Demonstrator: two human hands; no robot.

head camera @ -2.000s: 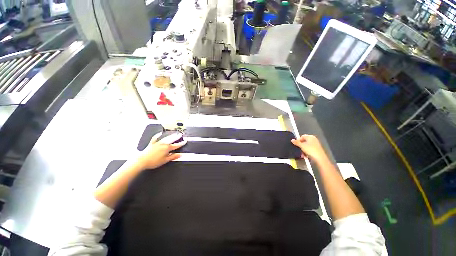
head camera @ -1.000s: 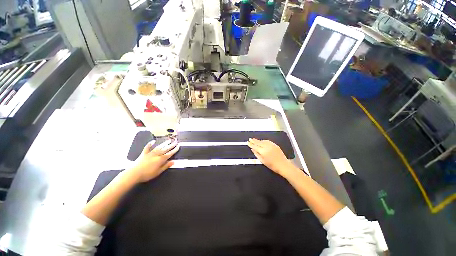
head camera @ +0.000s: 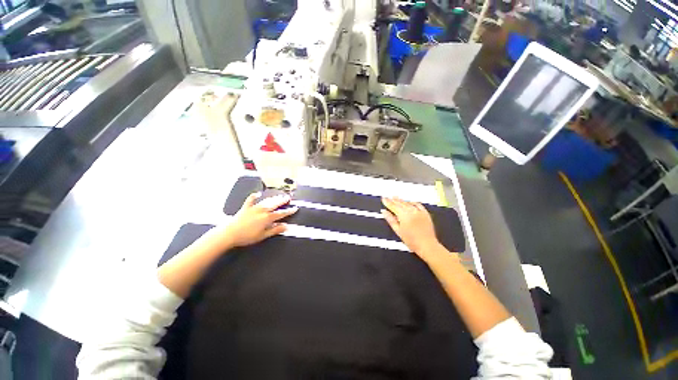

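Observation:
A black strip piece (head camera: 334, 225) with a thin white line along its middle lies on the white feed plate (head camera: 349, 237), below the sewing machine head (head camera: 276, 126). A large black fabric panel (head camera: 320, 312) covers the near table. My left hand (head camera: 258, 221) lies flat on the strip's left part, fingertips beside the needle area (head camera: 288, 184). My right hand (head camera: 411, 225) lies flat on the strip's right part, fingers slightly spread. Neither hand grips anything. The needle tip is too small to make out.
A clamp drive (head camera: 364, 138) with black hoses stands right of the head. Yellow guide tape (head camera: 441, 193) is at the plate's right edge. A control screen (head camera: 534, 102) stands at right, a roller conveyor (head camera: 56, 80) at left, thread cones (head camera: 417, 24) behind.
My right hand has left the strip's right end and now lies flat further left on it. My left hand stays near the needle area. The camera view has shifted.

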